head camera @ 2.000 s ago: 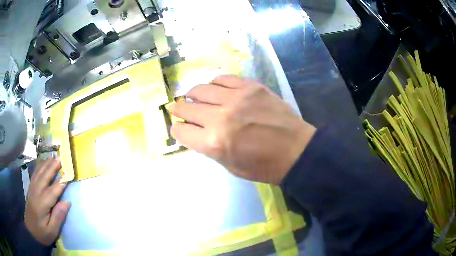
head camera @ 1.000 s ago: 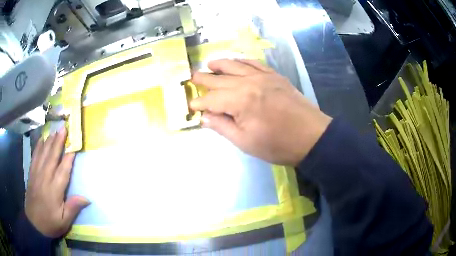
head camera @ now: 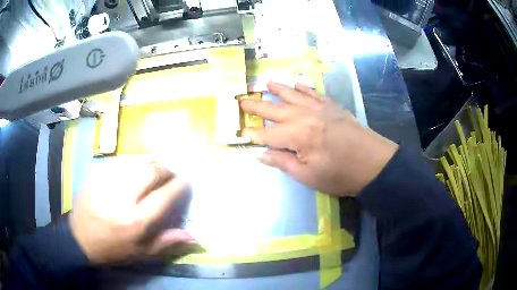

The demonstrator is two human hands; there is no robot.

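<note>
The pattern clamp, faced with yellow tape, lies over a yellow panel under strong glare. My right hand lies palm down to the right of the clamp, fingers spread, with fingertips on a short yellow strap piece beside the clamp's right arm. It does not visibly grip the piece. My left hand is blurred and overexposed over the lower left of the pale base plate, below the clamp, with its fingers curled. Whether it holds anything cannot be told.
A pale LED lamp head covers the upper left. Yellow guide tape borders the base plate. Metal machine parts stand behind the clamp. A bundle of thin yellow strips stands at the right, beyond the shiny metal table edge.
My left hand has left the clamp's left arm and moved right across the plate, its fingers now curled. My right hand stays beside the right arm. The view has shifted, with more lamp showing.
</note>
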